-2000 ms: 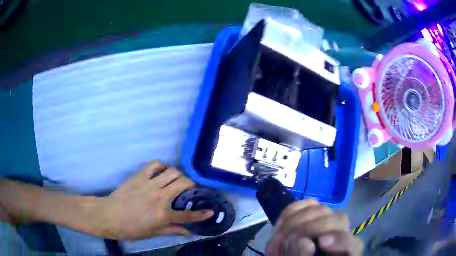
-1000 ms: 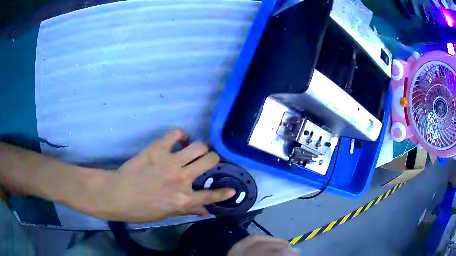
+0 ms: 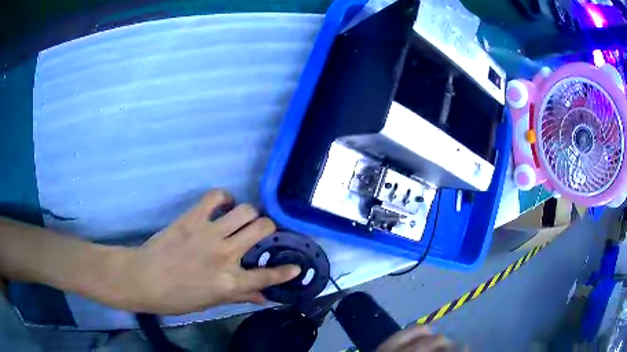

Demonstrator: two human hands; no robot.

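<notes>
A black round ear cup [image 3: 289,253] with two white oval spots lies at the front edge of the foam sheet. My left hand [image 3: 199,258] grips its left side, the index finger pressed on its middle. My right hand [image 3: 414,339], cut off by the bottom edge, holds a black electric screwdriver [image 3: 366,322]. Its thin bit points up-left, near the cup's lower right rim; whether it touches is unclear. A second black round cup [image 3: 275,335] sits below the first, partly cut off. A silver pick-up plate [image 3: 379,194] is at the near end of the black and white screw feeder [image 3: 440,143].
The blue tray [image 3: 280,163] holds the feeder, right of my left hand. The white foam sheet [image 3: 151,117] extends left and behind. A pink fan [image 3: 583,136] stands right of the tray. A black cord [image 3: 432,242] hangs over the tray's near rim. Yellow-black floor tape [image 3: 481,282] shows at lower right.
The screwdriver has moved from the feeder plate down and left towards the ear cup. It was hidden or out of view a second ago. My left hand still holds the cup; the view has shifted.
</notes>
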